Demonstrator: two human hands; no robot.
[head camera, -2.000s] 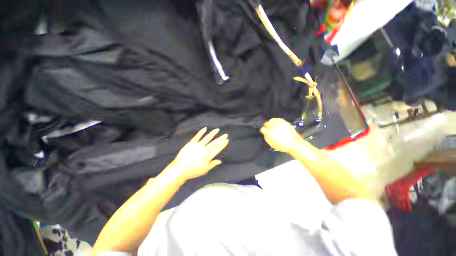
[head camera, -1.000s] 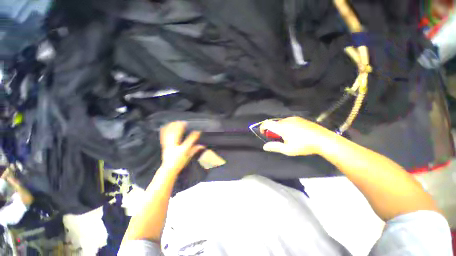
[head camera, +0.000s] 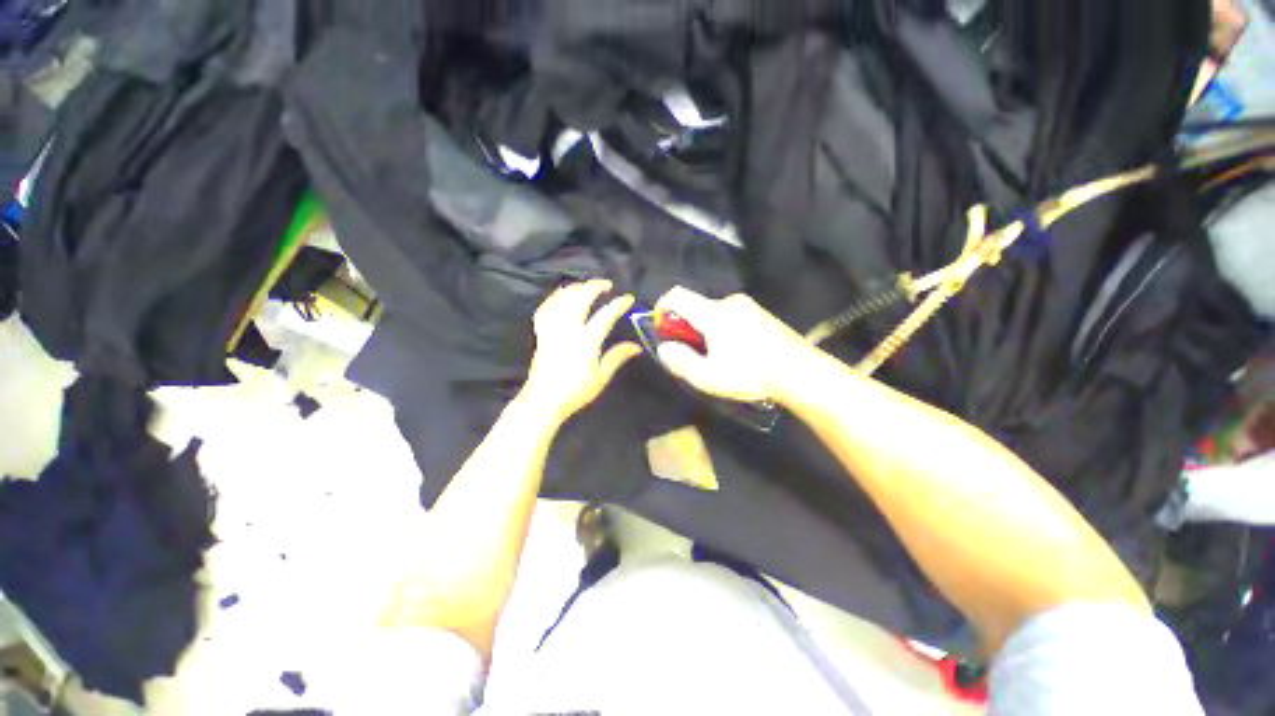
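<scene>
Black garment cloth (head camera: 503, 329) lies across the table under my hands. My right hand (head camera: 727, 343) is closed around the steam iron (head camera: 681, 332), whose red spot and pointed metal tip show at my fingers; the tip points left. My left hand (head camera: 573, 350) lies on the dark cloth just left of the iron tip, fingers slightly spread; whether it pinches cloth is unclear. A beige block (head camera: 682, 457) lies on the dark table pad (head camera: 783, 518), below and between my hands.
A heap of black garments (head camera: 867, 126) with white strips (head camera: 664, 196) covers the back. A tan hose and cord (head camera: 965, 266) with a coiled spring run right from the iron. Black cloth (head camera: 112, 560) and small scraps lie on the pale floor (head camera: 308, 490) at left.
The view has turned left, showing more floor. My right hand took hold of the iron between the first two frames. My hands are now closer together, with the iron tip near my left hand.
</scene>
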